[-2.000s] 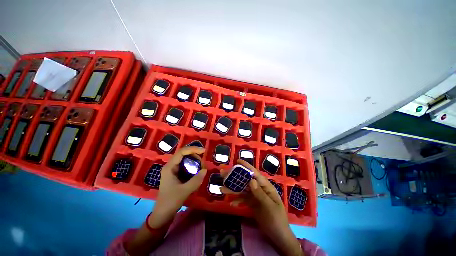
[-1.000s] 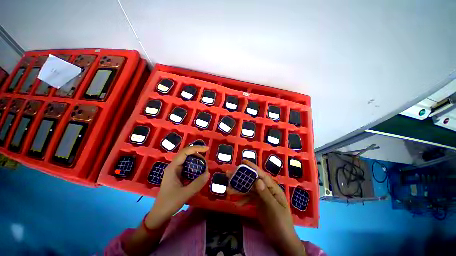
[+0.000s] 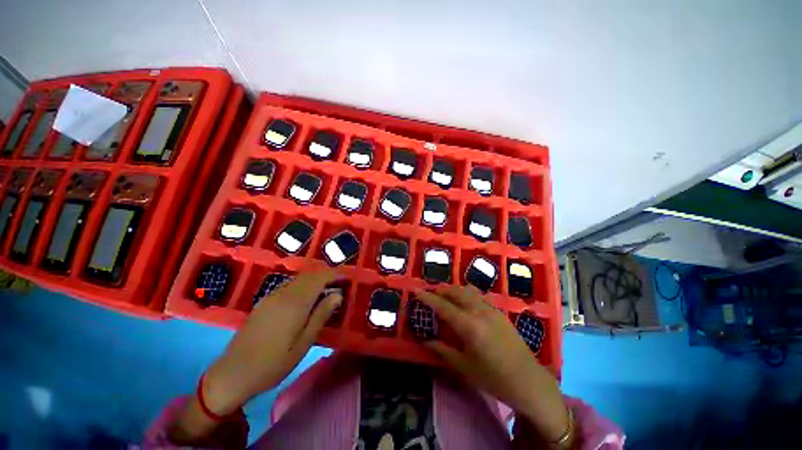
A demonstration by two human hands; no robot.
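Note:
The red blister tray [image 3: 352,341] holds dark smartwatch units in rows of square pockets. My left hand [image 3: 280,323] is at its near row, with fingers and thumb around a smartwatch unit [image 3: 334,293] that they mostly hide. My right hand [image 3: 482,337] is further right in the same row, fingers and thumb at the edges of another smartwatch unit [image 3: 422,319], which shows a pale grid and sits in its pocket. Between them a unit with a half-white screen [image 3: 383,309] lies in its pocket. The far rows mostly show half-white screens.
A second red tray stack [image 3: 195,167] stands at the left with larger copper-and-black devices [image 3: 114,241] and a white paper slip [image 3: 89,115] on top. A pale panel [image 3: 413,61] rises behind. Cables [image 3: 613,286] and equipment are at the right, above the blue floor.
Both hands have lowered their grid-screen units from above the tray into near-row pockets. The hands have turned palm down and moved apart. The third-row unit once behind my left hand now shows fully.

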